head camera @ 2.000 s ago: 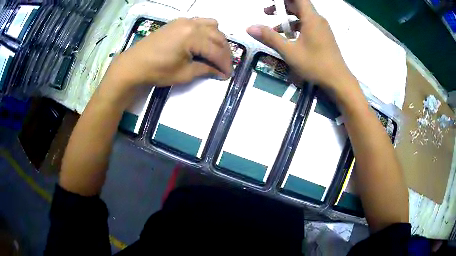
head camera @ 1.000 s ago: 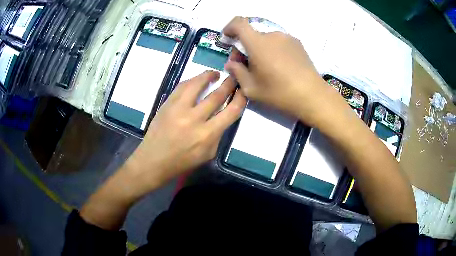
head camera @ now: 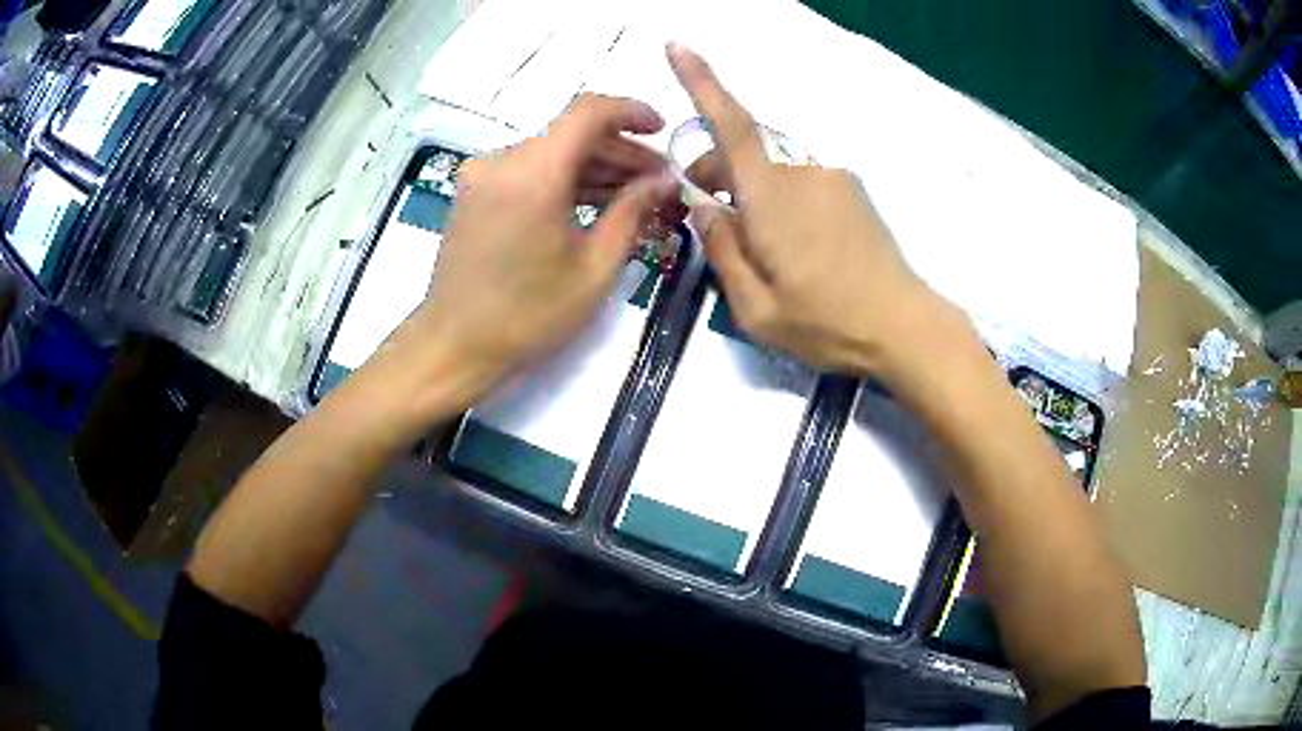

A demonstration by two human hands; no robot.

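My right hand point(head camera: 807, 250) holds a narrow white tape roll point(head camera: 691, 144) on its fingers, index finger stretched out. My left hand point(head camera: 528, 250) is beside it, thumb and fingertips near the roll's lower edge; whether tape is between them cannot be told. Both hands are above the upper ends of the units. Black-rimmed units with white panels and teal bands lie side by side in a clear blister tray point(head camera: 597, 531). One unit point(head camera: 714, 443) is below the right hand. Green circuit boards show at some upper ends, one point(head camera: 1057, 410) at the far right. The hands and arms hide the others partly.
White paper sheets point(head camera: 1000, 214) lie behind the tray. Brown cardboard point(head camera: 1192, 528) with white scraps point(head camera: 1211, 414) is at the right. Stacked trays point(head camera: 214, 157) stand at the left end of the bench. The bench's front edge runs below the tray, with the floor beyond it.
My left hand has moved up from the lower middle to beside the roll. My right hand has shifted slightly, its index finger now extended. The view has tilted a little.
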